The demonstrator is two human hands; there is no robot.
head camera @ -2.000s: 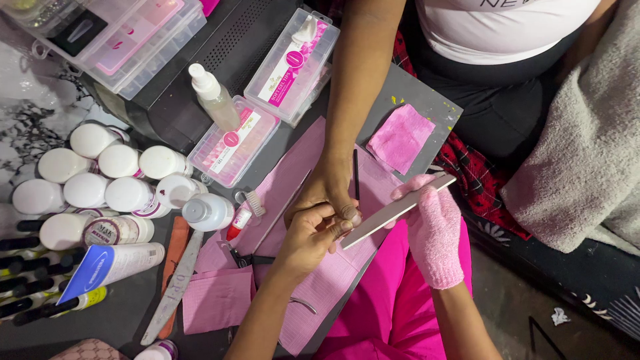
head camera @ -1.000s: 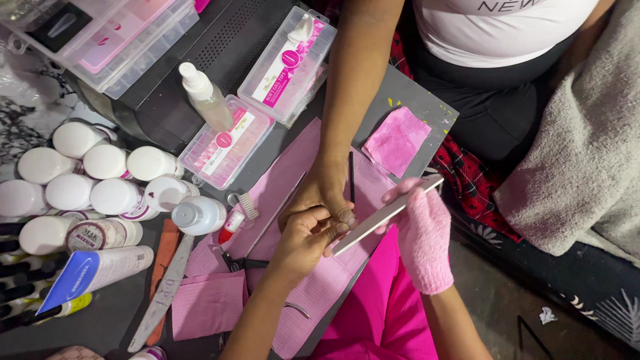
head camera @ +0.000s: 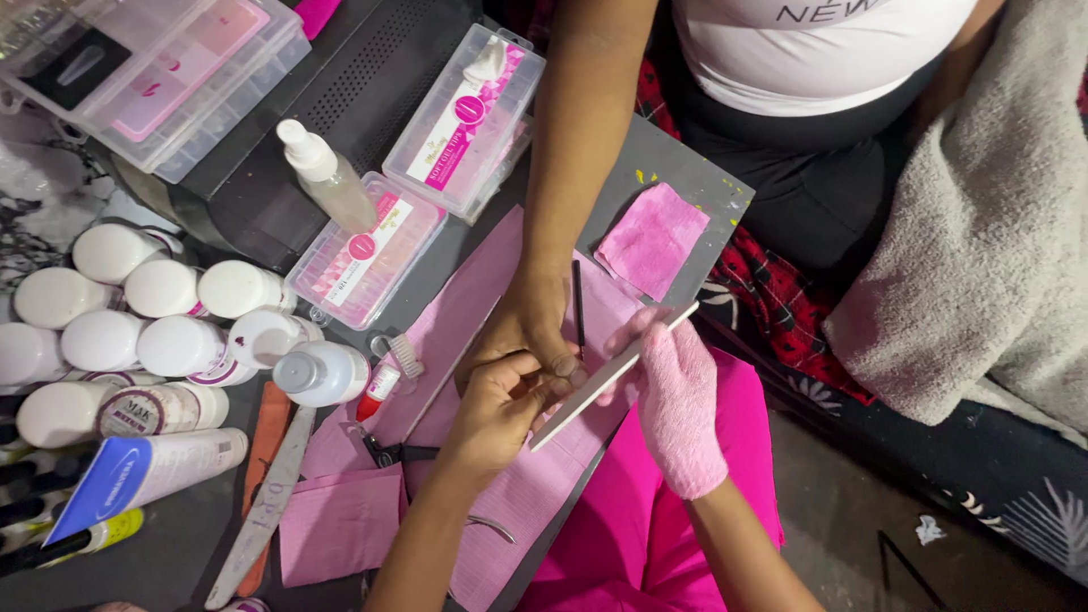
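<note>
My bare left hand (head camera: 497, 412) grips the fingers of another person's hand (head camera: 531, 327), which reaches down from the top over pink paper towels (head camera: 518, 484). My right hand (head camera: 676, 395), in a pink fingerless glove, is closed on a pale nail file (head camera: 614, 376). The file slants from upper right to lower left, its lower part beside the held fingertips. A thin black stick (head camera: 579, 306) lies on the towel between the other person's hand and the file. Whether the file touches a nail cannot be told.
Left of the hands are white-lidded jars (head camera: 170, 346), a pump bottle (head camera: 327, 174), a clear bottle (head camera: 319, 374), boxes of nail tips (head camera: 365, 251), a small brush (head camera: 404, 355), a grey file (head camera: 263, 510) and folded pink towels (head camera: 340, 527). A pink cloth (head camera: 653, 240) lies near the table corner.
</note>
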